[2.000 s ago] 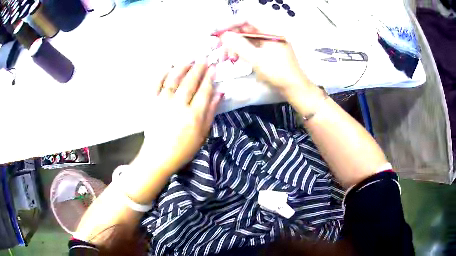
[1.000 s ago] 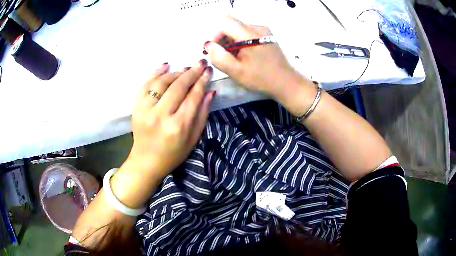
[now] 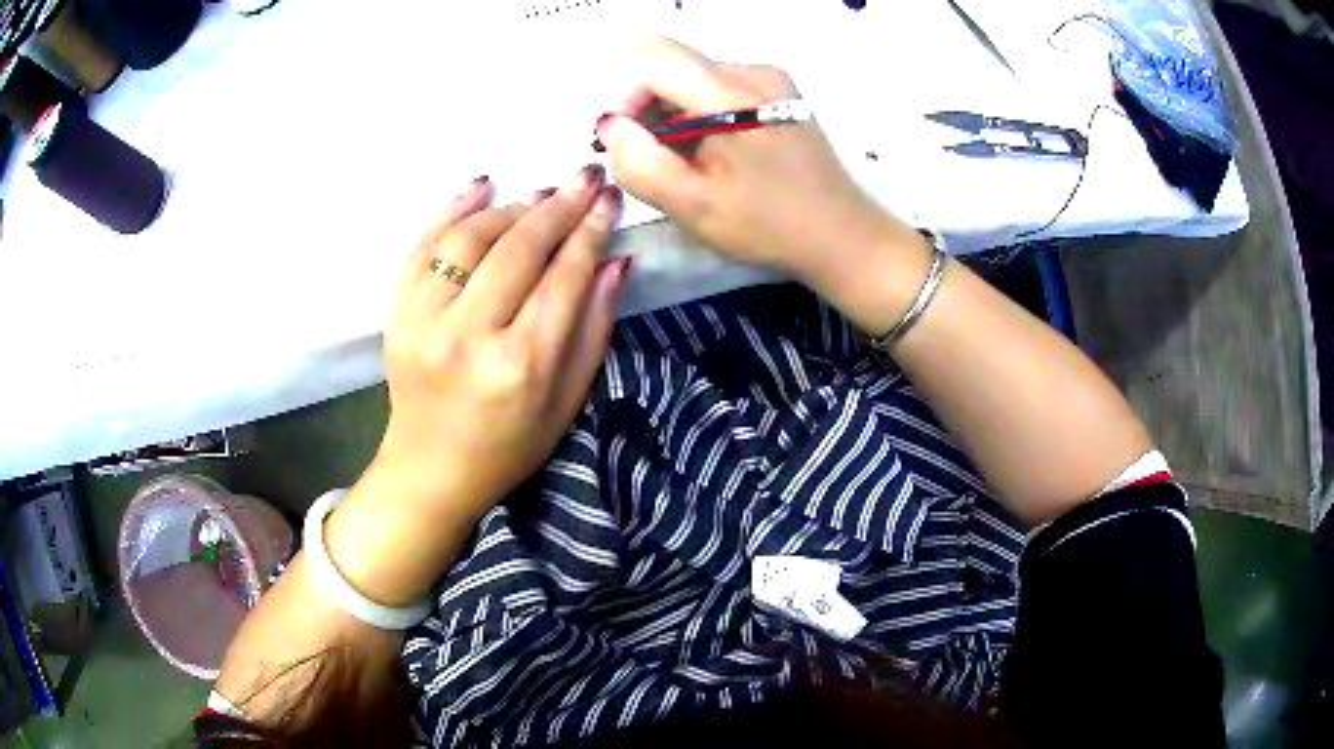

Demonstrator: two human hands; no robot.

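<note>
My right hand (image 3: pixel 732 161) holds the red and dark marking pencil (image 3: pixel 717 126) with its pale end to the right and its tip down near the white table cover. My left hand (image 3: pixel 498 307) lies flat, fingers close together, at the table edge just left of the pencil tip. Whether a paper slip lies under its fingertips is hard to tell against the white cover. The navy striped garment (image 3: pixel 702 483) with white stripes lies bunched on my lap, below both hands. Its white label (image 3: pixel 808 594) shows on top.
Thread snips (image 3: pixel 1010 136) lie right of my right hand. A plastic bag with dark contents (image 3: pixel 1178 110) is at the table's right end. A dark thread cone (image 3: pixel 100 173) lies at the left, more cones beyond. A pink wastebasket (image 3: pixel 190 571) stands below left.
From two seconds ago, my right hand has changed its pencil hold and my left hand lies flatter. The view has shifted slightly. Over the last second both hands stay almost still.
</note>
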